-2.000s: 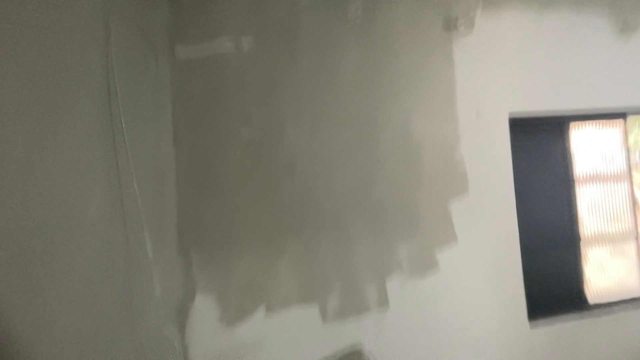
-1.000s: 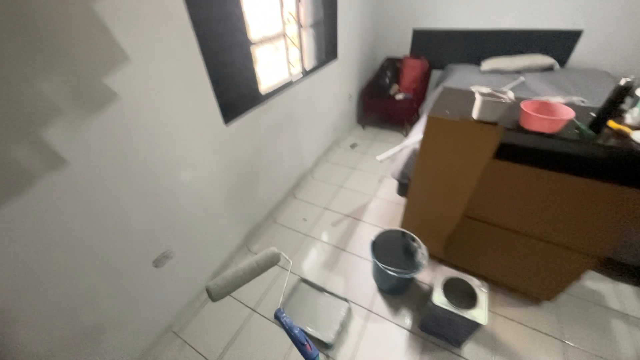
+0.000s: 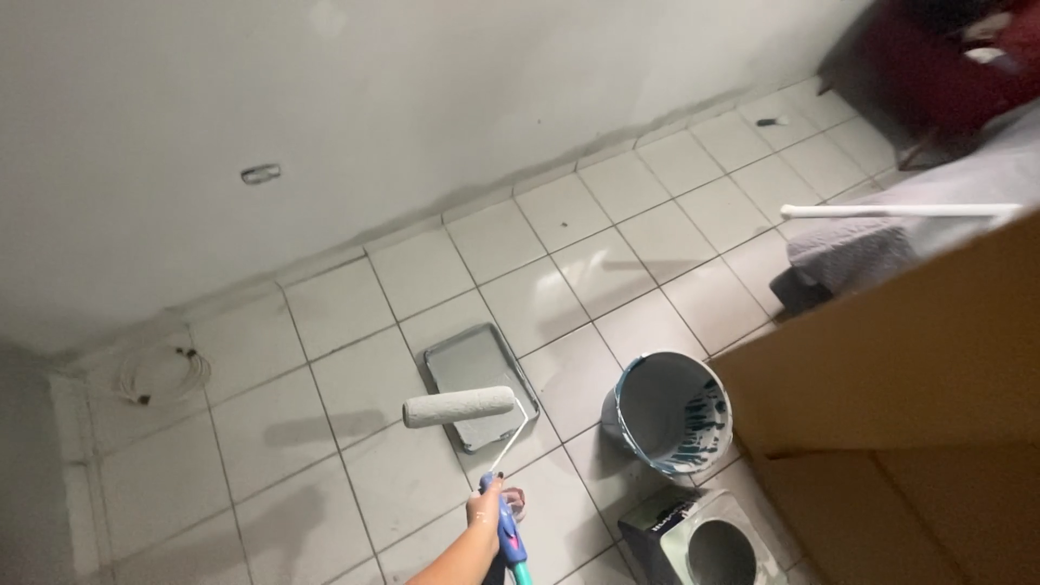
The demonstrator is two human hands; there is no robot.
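My left hand (image 3: 486, 505), with paint specks on it, comes in from the bottom edge and is closed around the blue and teal handle (image 3: 508, 532) of a paint roller. The roller's pale, paint-coated sleeve (image 3: 459, 406) is held above a grey paint tray (image 3: 473, 357), overlapping its lower part in view. Grey paint lies in the tray, which rests on the tiled floor. To the right stands a bucket (image 3: 674, 414) with grey paint inside and dark teal streaks on its wall. Below the bucket is a square metal can (image 3: 678, 536) with a round opening. My right hand is not in view.
A pale wall (image 3: 406, 106) with an electrical box opening (image 3: 261, 174) runs along the floor. Coiled cable (image 3: 162, 375) lies at left. Brown furniture (image 3: 910, 390) stands at right, near a white pole (image 3: 902, 210) and grey fabric (image 3: 861, 244). A small brush (image 3: 770, 122) and red chair (image 3: 926, 73) are farther back.
The view has swung from the partly painted wall and window down to the floor. My left hand has come into view on the roller handle.
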